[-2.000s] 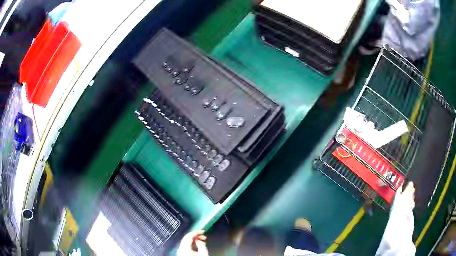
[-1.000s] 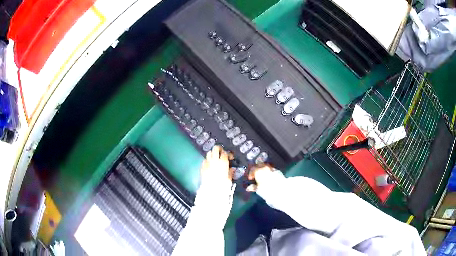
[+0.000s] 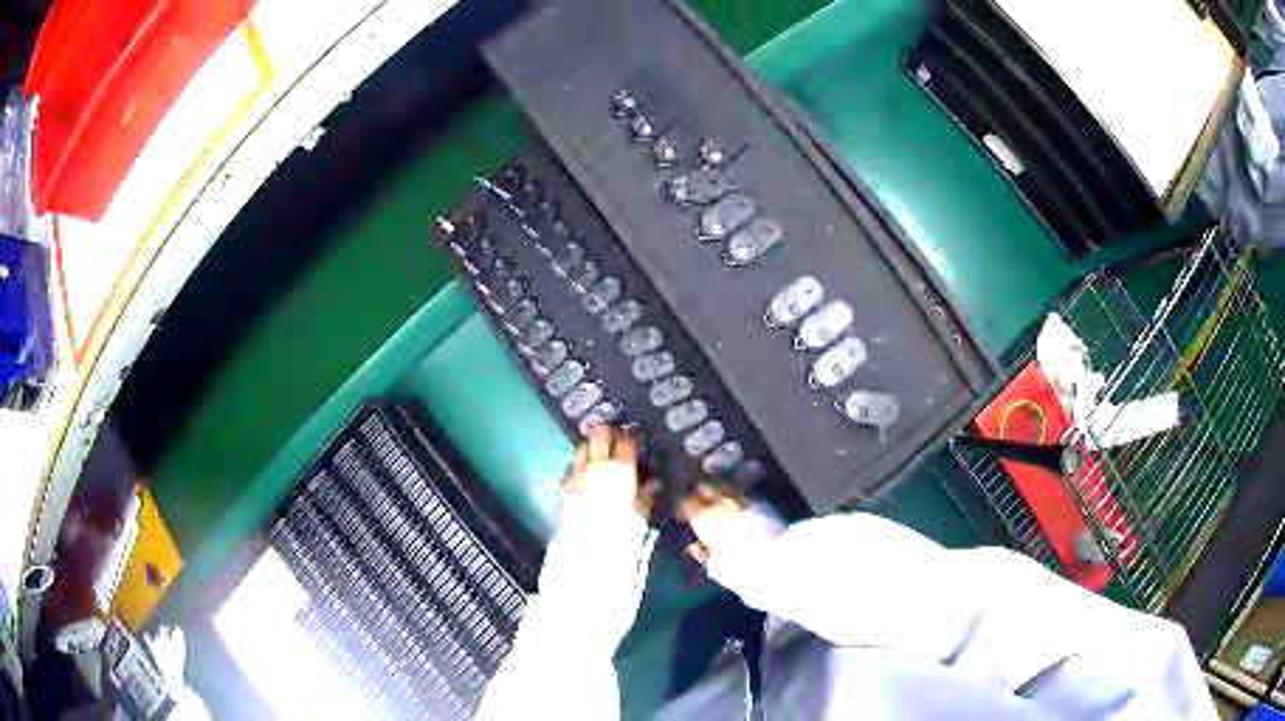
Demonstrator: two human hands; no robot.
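Note:
The flat supply tray (image 3: 651, 434) is long and black, with small grey oval units (image 3: 641, 341) lying flat in two lines. My left hand (image 3: 609, 465) is at the near end of the left line, fingers bent down over the units. My right hand (image 3: 715, 516) is beside it at the tray's near end, close to the right line. The fingertips of both hands are blurred, so I cannot tell if either holds a unit. The packing tray (image 3: 409, 549) lies to the left, with packed dark rows and a washed-out white area at its near left.
Stacked trays (image 3: 747, 317) with several loose units on top stand behind the supply tray. A spare tray stack (image 3: 1036, 148) is at the upper right. A wire trolley (image 3: 1191, 409) with a red box (image 3: 1057, 472) is at the right. Red bins (image 3: 127, 92) sit on the white shelf at upper left.
Over the last two seconds both hands came in from the near edge and side to the supply tray's near end. In the last second they shifted slightly, and a unit between them went out of sight.

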